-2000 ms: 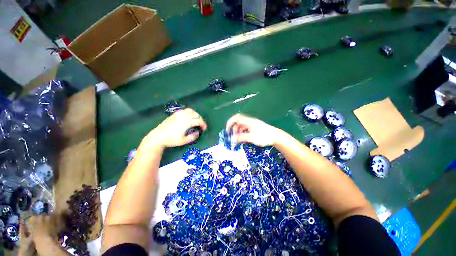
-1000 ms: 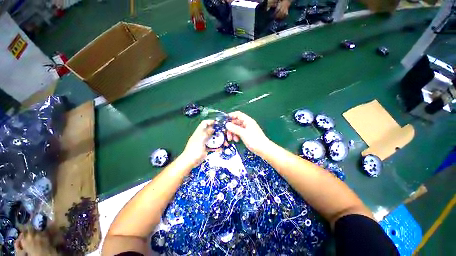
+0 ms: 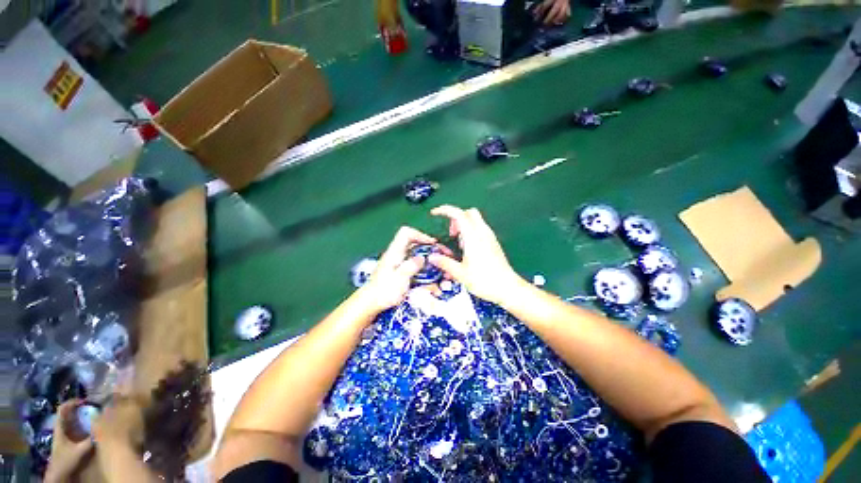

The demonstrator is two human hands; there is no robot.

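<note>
My left hand (image 3: 395, 274) holds a small round dark and silver unit (image 3: 427, 264) above the back edge of the heap. My right hand (image 3: 475, 255) is on the same unit from the right, its thumb against it and its index finger raised. A large heap of blue circuit boards (image 3: 453, 396) with thin white wires lies on a white sheet (image 3: 231, 384) between my forearms. One round housing (image 3: 253, 323) lies at left, and another (image 3: 363, 272) is partly beside my left hand. Several white round housings (image 3: 618, 285) lie in a cluster at right.
Dark partly assembled units (image 3: 493, 148) are spaced along the green belt (image 3: 330, 217). A torn cardboard piece (image 3: 751, 247) lies right, near a black fixture (image 3: 831, 156). An open carton (image 3: 247, 113), plastic bags (image 3: 80, 274) and a brown parts pile (image 3: 177, 410) are at left, with another person's hands (image 3: 90, 439).
The dark units on the belt have moved right. The housing at left has shifted further left, and another shows beside my left hand. Both hands stay together, now closer around the unit.
</note>
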